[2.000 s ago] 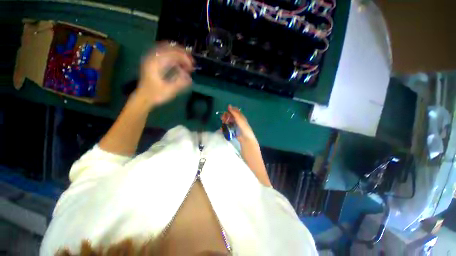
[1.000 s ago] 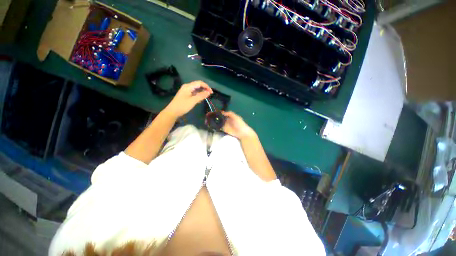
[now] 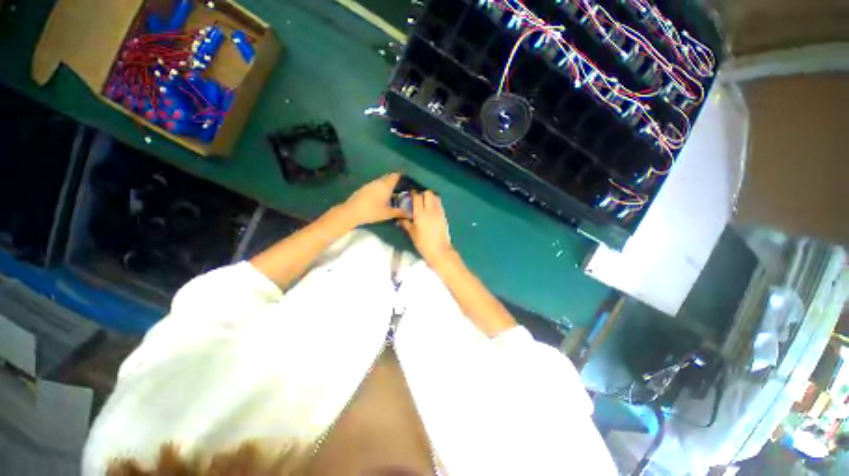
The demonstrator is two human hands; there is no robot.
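My left hand [image 3: 374, 200] and my right hand [image 3: 428, 223] meet at the bench edge in front of my body. Between their fingers is a black plastic housing with a round silvery component [image 3: 403, 201] at it, mostly hidden by the fingers. Whether the component is fully seated in the housing cannot be told. A loose black housing [image 3: 309, 152] with a round opening lies flat on the green bench to the left.
A black compartment tray [image 3: 521, 167] with looped red and white wires fills the upper right. A round dark wired component [image 3: 505, 120] rests on it. A carton [image 3: 251, 84] of blue cells stands upper left. A white board [image 3: 684, 251] lies at right. Crates [image 3: 140, 209] are below the bench.
The round wired component has moved from in front of the housing onto it. My left hand has let go of the lead and come down beside my right hand. The camera view has shifted.
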